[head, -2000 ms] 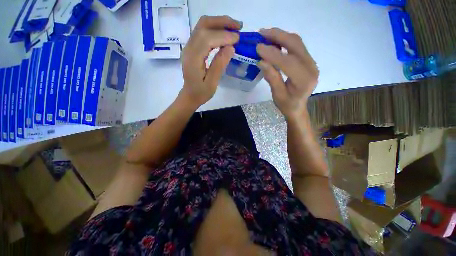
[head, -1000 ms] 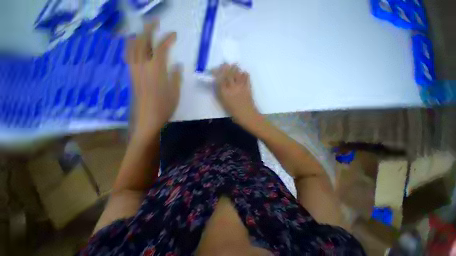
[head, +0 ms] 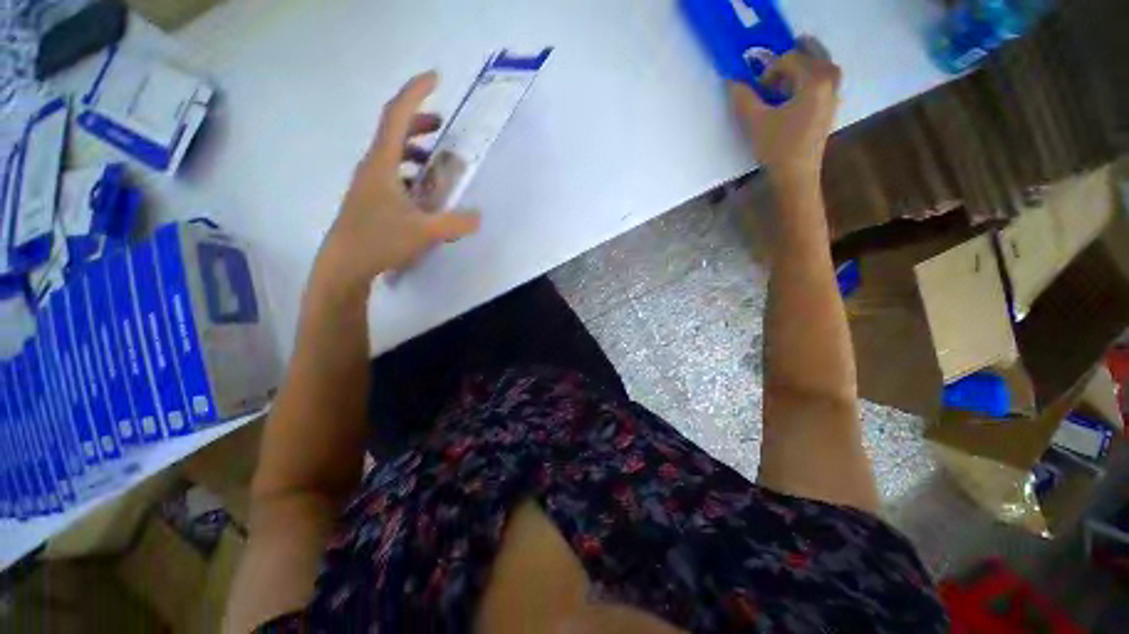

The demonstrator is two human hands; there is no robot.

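My left hand (head: 384, 204) is spread beside a white and blue retail box (head: 487, 114) on the table, with fingers apart; part of the box's near end is behind the fingers, and I cannot tell if they touch it. My right hand (head: 789, 105) is at the right, its fingers closed on the near end of a bright blue inner tray (head: 743, 43) with white items in it. The tray's far end reaches the top edge of the picture.
A row of upright finished boxes (head: 173, 328) stands at the left edge of the white table (head: 594, 149). Flat cartons (head: 146, 109) lie behind it. A bluish bottle (head: 984, 35) is at top right. Brown stacked cardboard (head: 953, 161) and an open shipping carton (head: 960, 310) are at the right.
The view has turned to the right. My right hand has moved right, away from my left hand, and taken hold of a filled tray. My left hand is now beside the slanted box.
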